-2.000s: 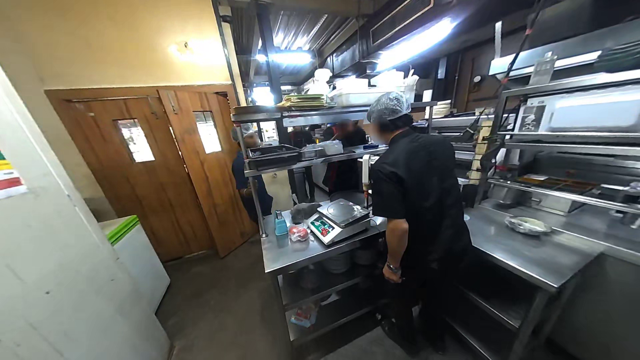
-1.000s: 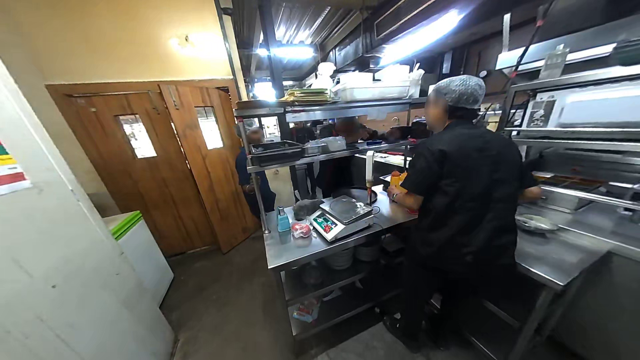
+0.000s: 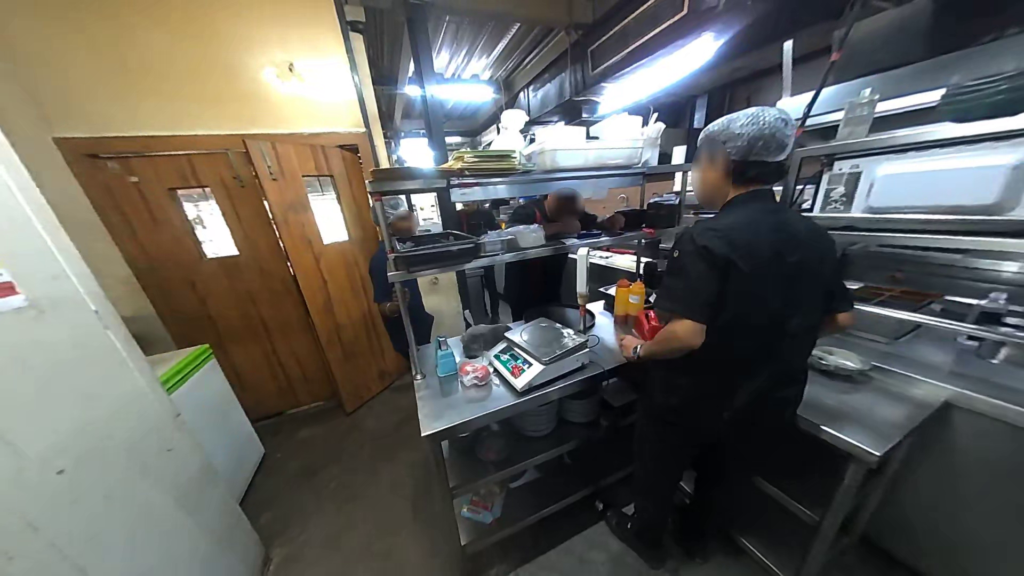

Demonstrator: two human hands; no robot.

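Observation:
Neither my left hand nor my right hand shows in the head view. A digital kitchen scale [image 3: 544,352] with a metal plate stands on the steel table [image 3: 448,408]. Left of it are a blue bottle [image 3: 446,357], a wrapped red item [image 3: 475,372] and a dark bag [image 3: 483,340]. Behind the scale sits a round dark pan [image 3: 560,315]. Two yellow-orange squeeze bottles [image 3: 629,299] stand near the table's far right. A co-worker [image 3: 736,304] in black with a hair net stands there, one hand beside a red item [image 3: 649,324].
Wooden double doors [image 3: 240,280] are at the left, with a white chest freezer [image 3: 212,424] having a green edge before them. Further people [image 3: 544,264] are behind the shelf rack [image 3: 528,258]. A second steel counter [image 3: 880,400] bears a covered dish [image 3: 840,360]. Stacked plates [image 3: 540,420] sit under the table.
The co-worker, bent over the table's right side two seconds ago, has straightened and moved right. The squeeze bottles now stand in plain sight; one second ago something orange was near the co-worker's hand.

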